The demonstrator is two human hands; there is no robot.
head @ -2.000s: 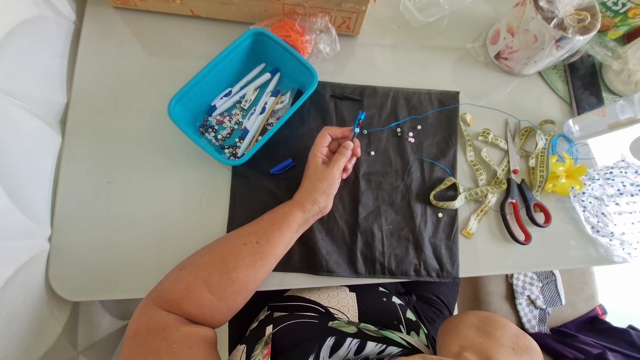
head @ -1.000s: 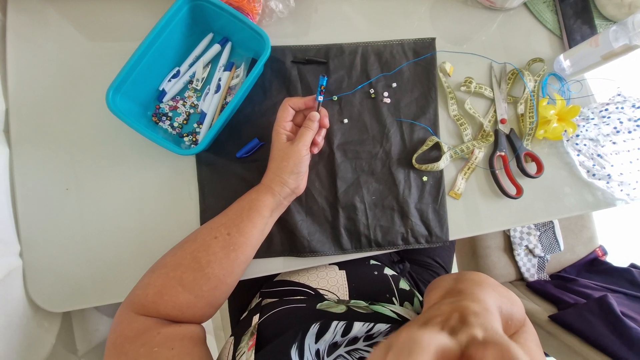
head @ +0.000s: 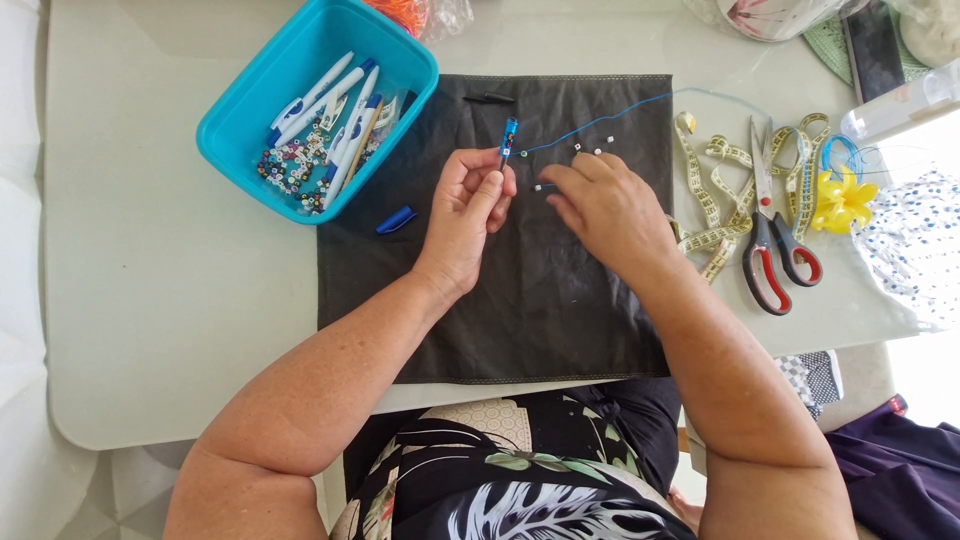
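Note:
My left hand (head: 476, 199) pinches a pen (head: 509, 139) upright, its upper part wrapped in blue cord with small lettered beads on it. Blue cord (head: 592, 121) runs from the pen to the right across a black cloth (head: 480, 300). My right hand (head: 600, 202) hovers over the cloth just right of the pen, thumb and index finger apart, near a small white cube bead (head: 538, 187). A short piece of cord shows by its index fingertip; whether it is gripped is unclear. Several loose beads (head: 577, 147) lie beyond the right fingers.
A turquoise plastic bin (head: 225, 142) with pens and beads stands at the left. A blue pen cap (head: 396, 220) and a black cap (head: 499, 97) lie on the cloth. Right of it are a yellow tape measure (head: 701, 195), scissors (head: 765, 225) and a yellow flower (head: 844, 199).
My right hand has come up from near the body at the lower right to the beads and cord on the cloth. My left hand still holds the pen.

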